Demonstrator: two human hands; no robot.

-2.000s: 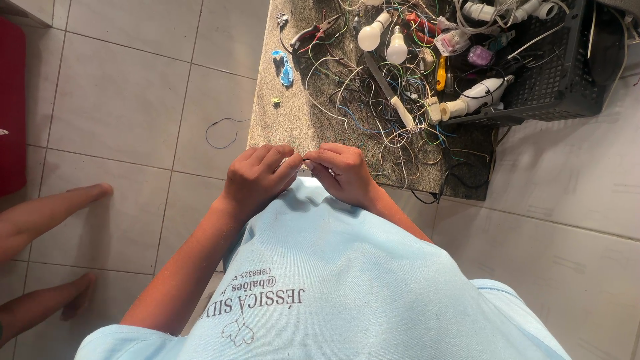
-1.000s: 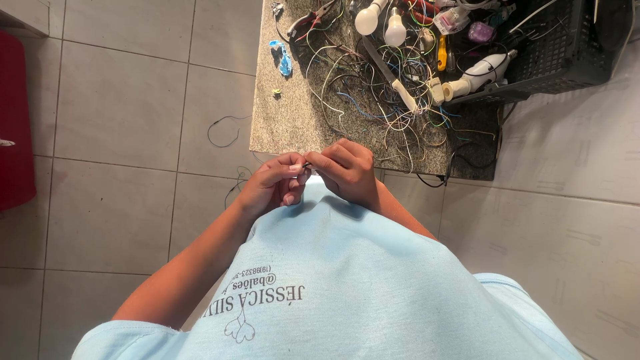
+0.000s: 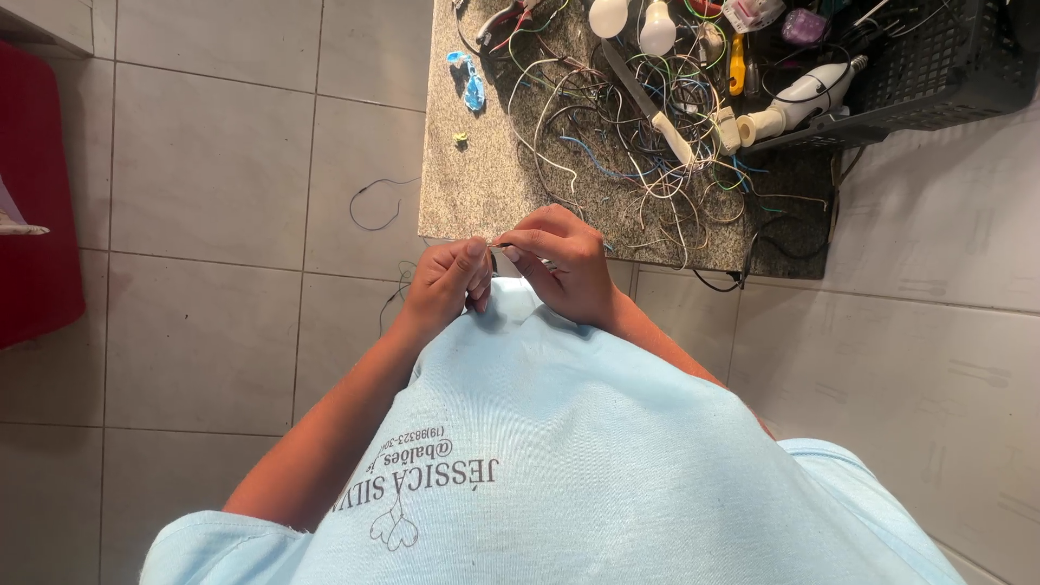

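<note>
My left hand (image 3: 452,279) and my right hand (image 3: 566,262) meet at the near edge of a speckled stone slab (image 3: 471,195), just in front of my light blue shirt. Between their fingertips is a thin wire (image 3: 496,245), copper-coloured near the left fingers and dark near the right ones. Most of it is hidden by the fingers. Beyond my right hand lies a tangle of electrical wires (image 3: 642,154), with a white-handled kitchen knife (image 3: 671,140) on top. Crumpled blue plastic (image 3: 473,91) and a small yellow-green scrap (image 3: 461,140) lie on the slab's left part.
Two white light bulbs (image 3: 657,29), pliers (image 3: 497,28), a yellow-handled tool (image 3: 737,65) and a white lamp holder piece (image 3: 800,101) lie at the back. A black plastic crate (image 3: 934,89) stands at the right. Loose wire (image 3: 375,188) lies on the tiled floor; something red is far left.
Another person's legs or arms, at the lower left two seconds ago, are out of view. My hands stay together at the slab's edge; their fingers have shifted around the wire.
</note>
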